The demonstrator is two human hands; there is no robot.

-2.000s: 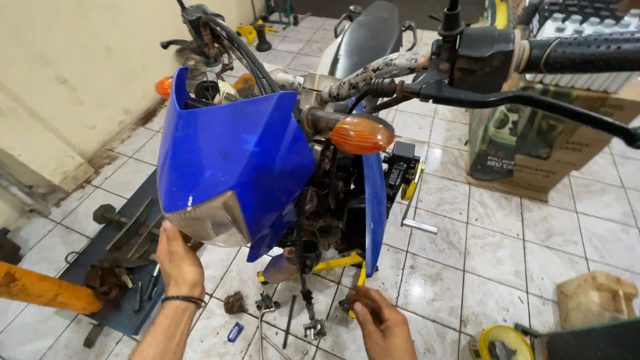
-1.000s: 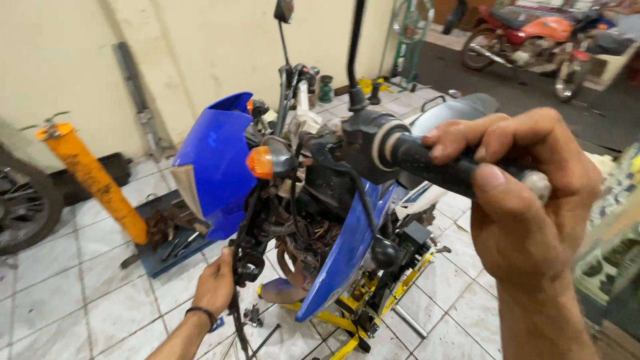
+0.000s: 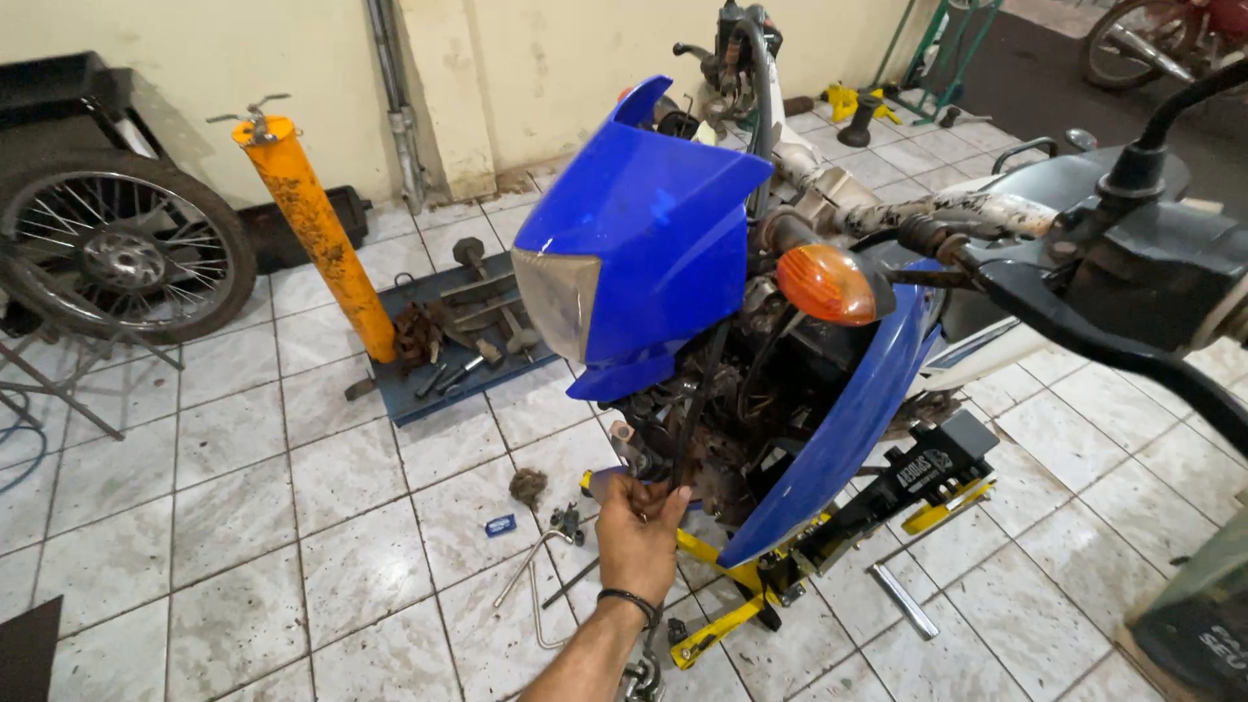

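Note:
My left hand (image 3: pixel 639 536), with a dark band at the wrist, grips a black hose or cable (image 3: pixel 694 419) hanging at the front of a motorcycle. Above it is the blue headlight fairing (image 3: pixel 673 214) with its cloudy headlight lens (image 3: pixel 561 304). An orange turn signal (image 3: pixel 829 283) stands right of the fairing, above a blue side panel (image 3: pixel 848 419). The black brake lever (image 3: pixel 1102 341) and handlebar control reach in at the right. No front wheel shows on the motorcycle. My right hand is out of view.
A yellow and black stand (image 3: pixel 721 619) is beneath the motorcycle. Wrenches (image 3: pixel 531 575), a blue packet (image 3: pixel 500 526) and a metal tube (image 3: pixel 905 602) lie on the tiles. Left are a blue tool tray (image 3: pixel 478 385), an orange cylinder (image 3: pixel 317 234) and a spoked wheel (image 3: pixel 125 258).
My right hand, on the handlebar grip a second ago, has left the view. My left hand has stayed low at the motorcycle's front, by the hanging hose or cable. The view has swung down and left.

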